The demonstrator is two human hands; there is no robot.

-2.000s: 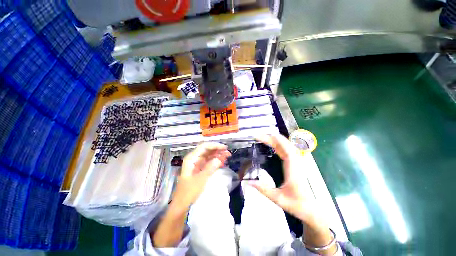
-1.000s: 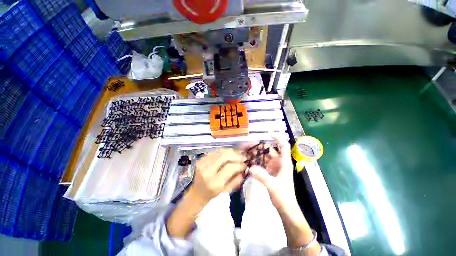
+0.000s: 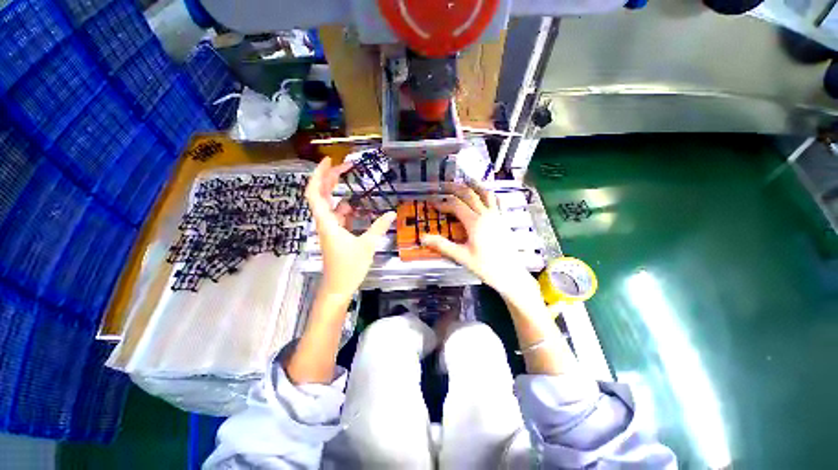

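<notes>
An orange fixture point(image 3: 418, 250) sits on the silver slotted table point(image 3: 517, 240), with a black openwork frame point(image 3: 424, 220) at its top. My right hand point(image 3: 482, 240) is over the fixture's right side, fingers and thumb at opposite edges of this frame. Its fingers partly cover the frame; whether it is lifted is hard to tell. My left hand point(image 3: 345, 240) is just left of the fixture, holding another black frame point(image 3: 369, 191) tilted between fingers and thumb. Part of that frame overlaps the white patterned piece behind it.
The machine head with a red knob point(image 3: 439, 18) hangs above and behind the fixture. A foam stack point(image 3: 220, 321) with many black frames point(image 3: 241, 220) is at left, beside blue crates point(image 3: 55, 202). Yellow tape point(image 3: 568, 280) lies by the green conveyor point(image 3: 662, 211), which carries frames. A white bag point(image 3: 266, 117) is behind.
Both hands have moved from above the lap forward to the fixture. The left now holds a frame beside it. The dark grey block has drawn back from above the fixture.
</notes>
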